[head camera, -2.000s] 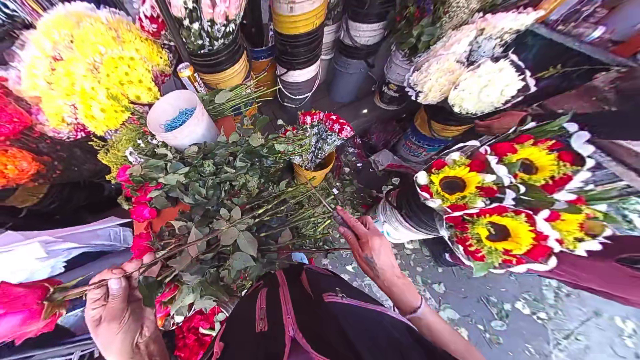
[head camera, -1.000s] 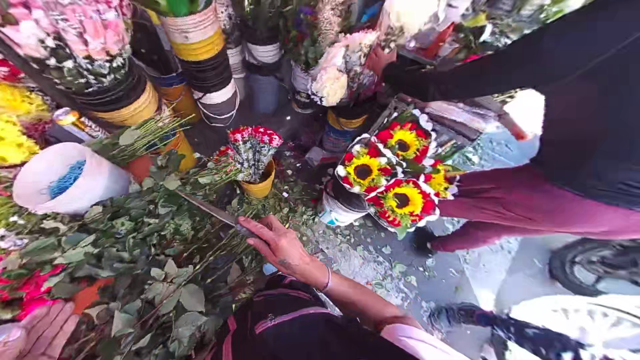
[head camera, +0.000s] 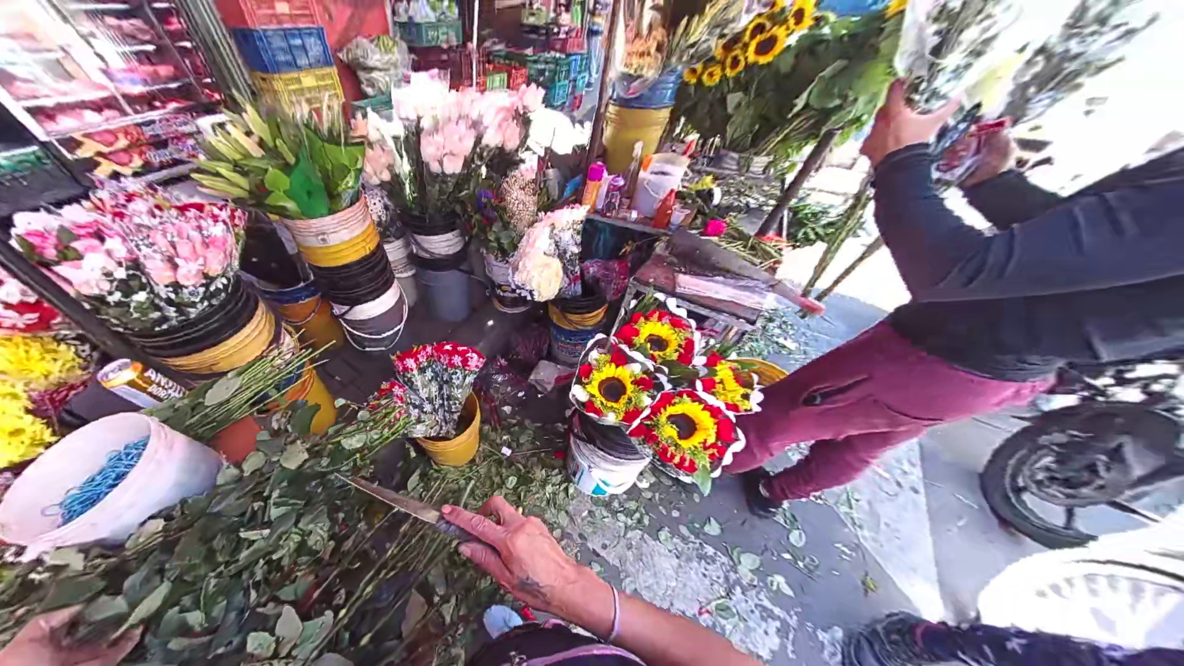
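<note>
My right hand (head camera: 523, 555) grips the handle of a knife (head camera: 398, 501), whose blade points up and left over the leafy stems. At the bottom left edge is my left hand (head camera: 69, 640), partly cut off, by the pile of green leafy stems (head camera: 240, 536); what it holds, if anything, cannot be made out. A white bucket (head camera: 171, 467) with blue rubber bands (head camera: 106, 481) stands on the left. Beyond the knife, a yellow pot (head camera: 455, 444) holds red and white wrapped flowers (head camera: 437, 375).
Sunflower bouquets (head camera: 684, 421) stand in a white bucket (head camera: 601, 467) right of centre. A person (head camera: 999, 268) in a dark top stands at the right, near a motorcycle wheel (head camera: 1078, 472). Stacked buckets (head camera: 344, 264) with flowers line the back. Cut leaves litter the ground.
The view has swung up and right. My left hand held a pink rose's stem two seconds ago; that rose is out of view. The knife stays in my right hand since a second ago.
</note>
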